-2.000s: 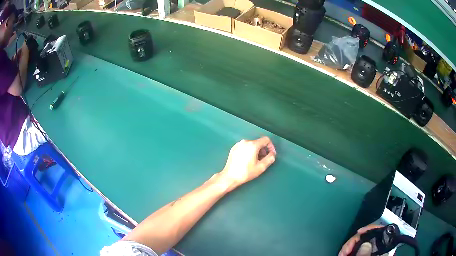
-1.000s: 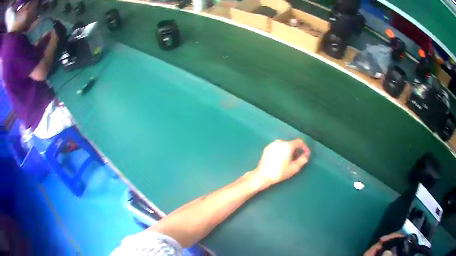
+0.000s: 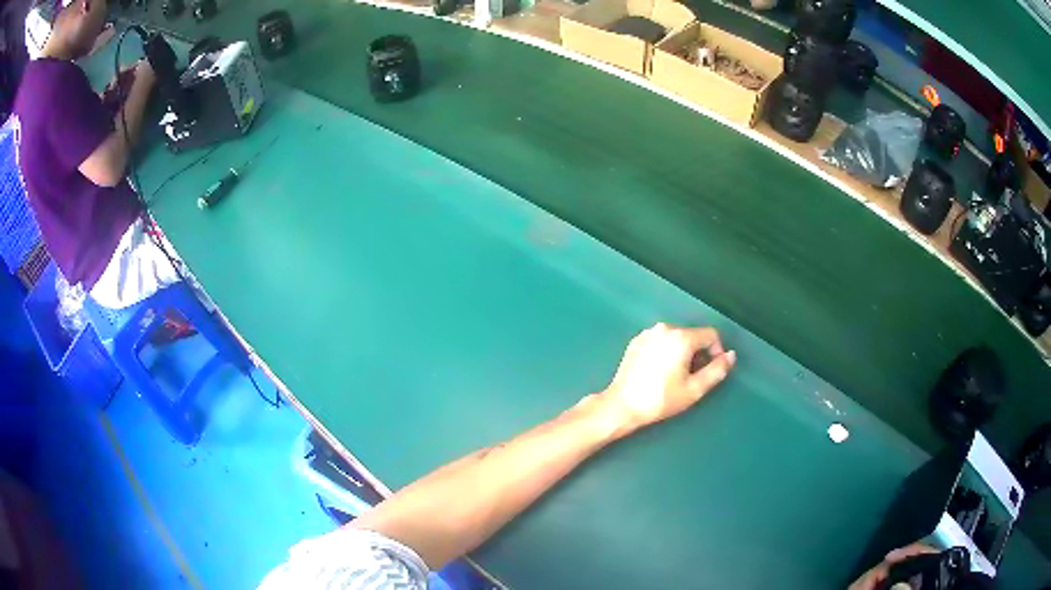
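Note:
My left hand (image 3: pixel 671 375) rests on the green bench near the belt's edge. Its fingers are loosely curled in, and no object shows in it. My right hand (image 3: pixel 882 573) is at the bottom right, mostly cut off by the picture's edge. It is round a black electric screwdriver (image 3: pixel 936 570), of which only part shows, in front of the screw feeder (image 3: pixel 989 490). The feeder has a silvery frame and a dark open compartment. A black unit housing (image 3: pixel 967 392) stands just behind the feeder.
A white scrap (image 3: pixel 838 432) lies right of my left hand. More housings (image 3: pixel 394 67) stand along the belt. Cardboard trays (image 3: pixel 717 72) and a clear bag (image 3: pixel 872 150) are on the shelf. A seated person (image 3: pixel 75 150) works at far left by another feeder (image 3: pixel 216 96); a green-handled tool (image 3: pixel 218 189) lies nearby.
The view has turned, so the bench and both hands sit further right in the picture. My left hand keeps its curled pose on the bench. My right hand stays at the feeder.

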